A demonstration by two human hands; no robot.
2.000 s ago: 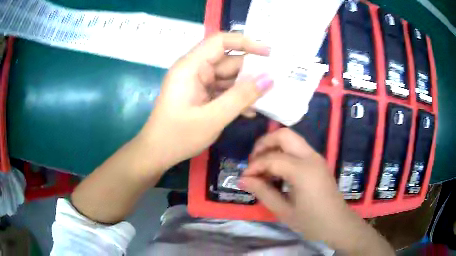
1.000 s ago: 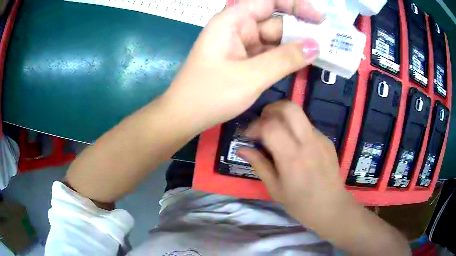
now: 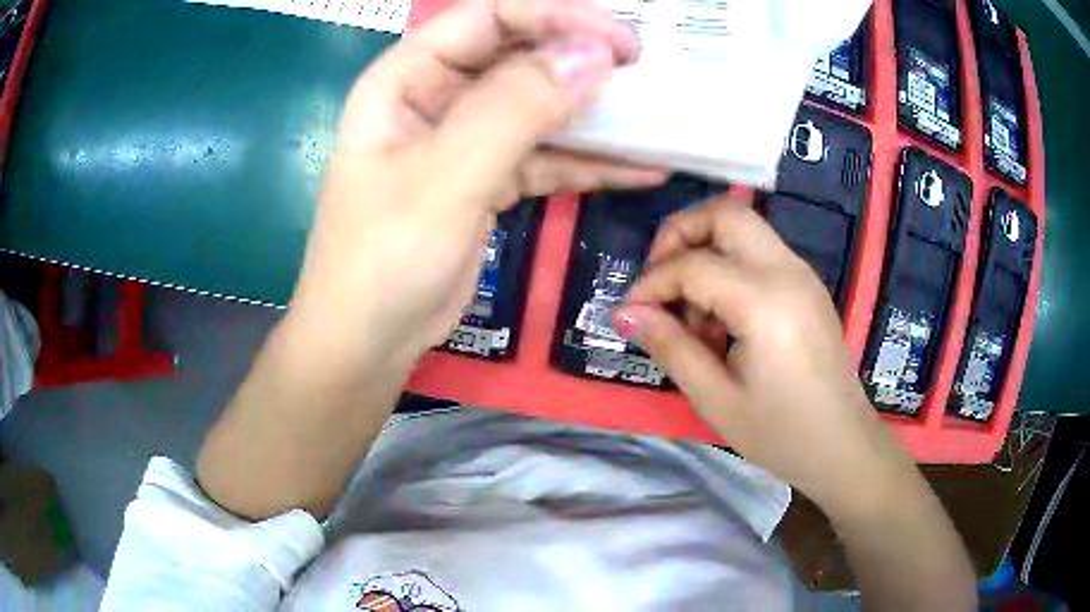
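My left hand (image 3: pixel 436 155) grips a folded white label sheet (image 3: pixel 717 102) above the red phone tray (image 3: pixel 538 401). Its fingers cover part of the sheet, and the top is cut off. My right hand (image 3: pixel 765 323) is over a black phone (image 3: pixel 580 341) in the near row, second slot from the left. Its thumb and index finger are close together at the silvery lower part of the bay. Whether they hold a small label cannot be told. Another phone (image 3: pixel 496 317), to the left, is partly behind my left wrist.
More black phones sit in the tray, such as one in the near row (image 3: pixel 914 287) and one in the far row (image 3: pixel 930 72). A printed label strip (image 3: pixel 347 10) lies on the green bench (image 3: pixel 179 144) at the upper left. A red stand (image 3: pixel 108 329) is below the bench.
My right hand has gone from the leftmost near-row phone to the second one. My left hand and the folded sheet have shifted and tilted. The head view has also shifted.
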